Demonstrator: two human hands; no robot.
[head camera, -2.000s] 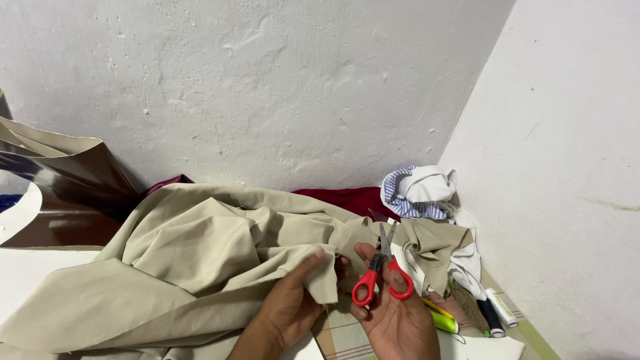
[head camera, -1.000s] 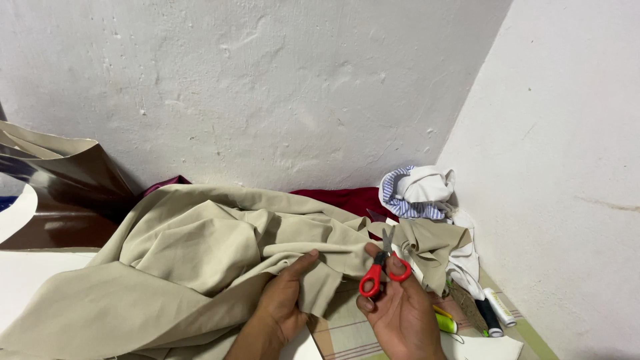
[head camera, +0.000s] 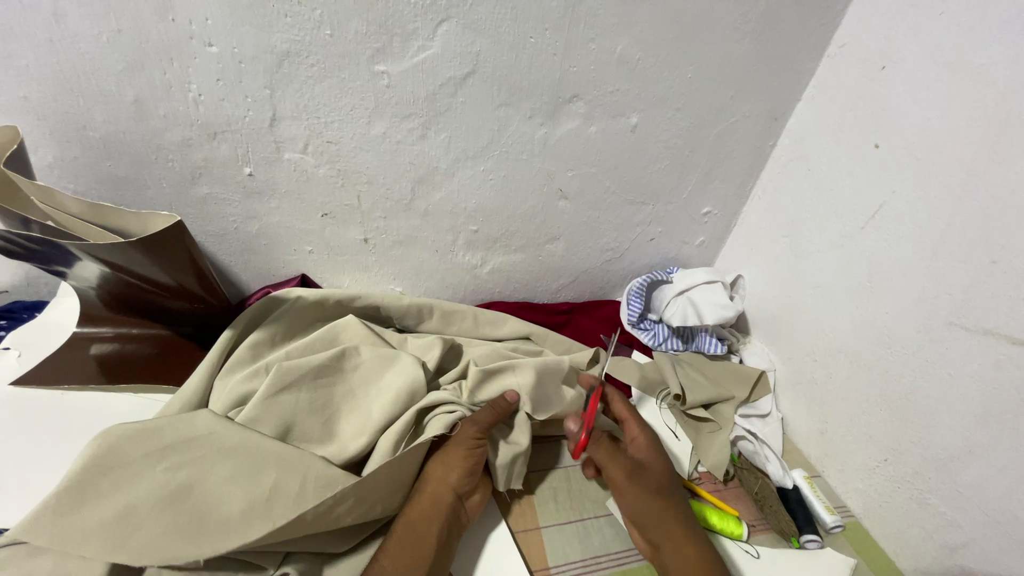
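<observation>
Beige fabric (head camera: 320, 392) lies in a large crumpled heap across the left and middle of the view. My left hand (head camera: 468, 456) grips an edge of it, thumb on top, with a short flap hanging beside the fingers. My right hand (head camera: 628, 460) holds small red-handled scissors (head camera: 590, 416), seen nearly edge-on, their metal blades pointing up and away beside the fabric's right end. The blade tips look slightly parted. Parts of the right fingers are hidden behind the handles.
Brown glossy sheeting (head camera: 136, 296) stands at left. Dark red cloth (head camera: 560, 320) lies by the wall. At right are a white and blue-striped cloth bundle (head camera: 692, 308), beige scraps (head camera: 704, 392), a neon-yellow thread spool (head camera: 720, 520), black (head camera: 798, 516) and white (head camera: 818, 500) spools, and a yellow pencil-like stick (head camera: 710, 496).
The scissors have turned in my right hand from lying across the open fingers, both loops showing, to nearly edge-on with the fingers closed around them. My left hand still holds the beige fabric.
</observation>
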